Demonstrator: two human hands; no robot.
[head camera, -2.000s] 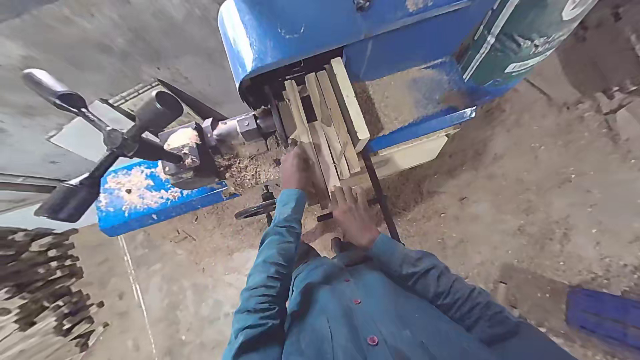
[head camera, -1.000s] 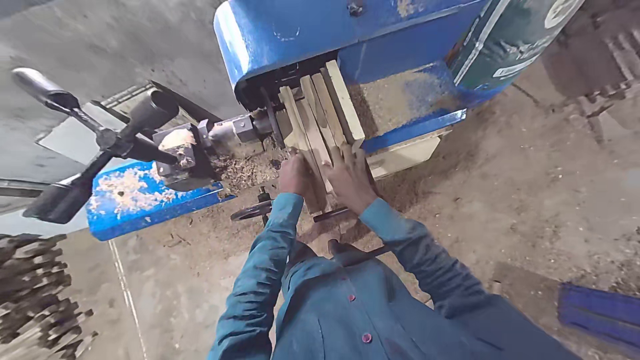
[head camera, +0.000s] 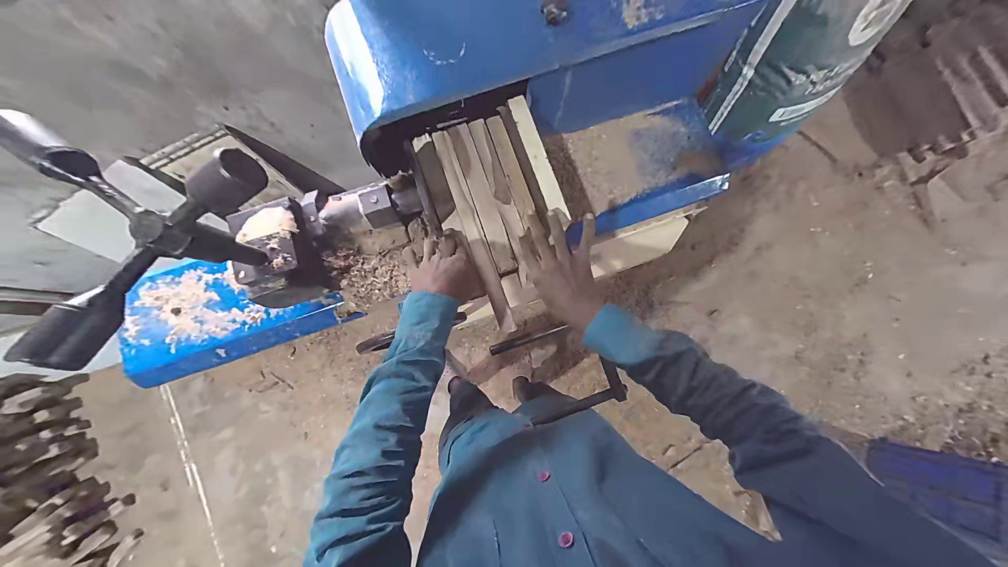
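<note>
Several narrow wooden strips (head camera: 482, 189) lie side by side on the bed of a blue woodworking machine (head camera: 472, 47), their far ends under its hood. A pale wooden board (head camera: 539, 153) runs along their right side. My left hand (head camera: 445, 264) rests at the left edge of the strips, fingers bent, beside the machine's metal shaft; whether it grips anything is not clear. My right hand (head camera: 563, 272) lies with spread fingers over the near right part of the strips and the end of the pale board. One strip sticks out toward me between the hands.
At the left stands a black four-armed handle (head camera: 150, 228) over a blue ledge (head camera: 197, 315) with wood shavings. A metal bar frame (head camera: 579, 405) is close to my body. Dusty machine bed (head camera: 646, 153) and a dark green sack (head camera: 795, 71) lie right; stacked wood (head camera: 55, 472) is lower left.
My right hand has moved up from the near ends of the strips, and its fingers are now spread wider, toward the pale board. My left hand stays near the left edge.
</note>
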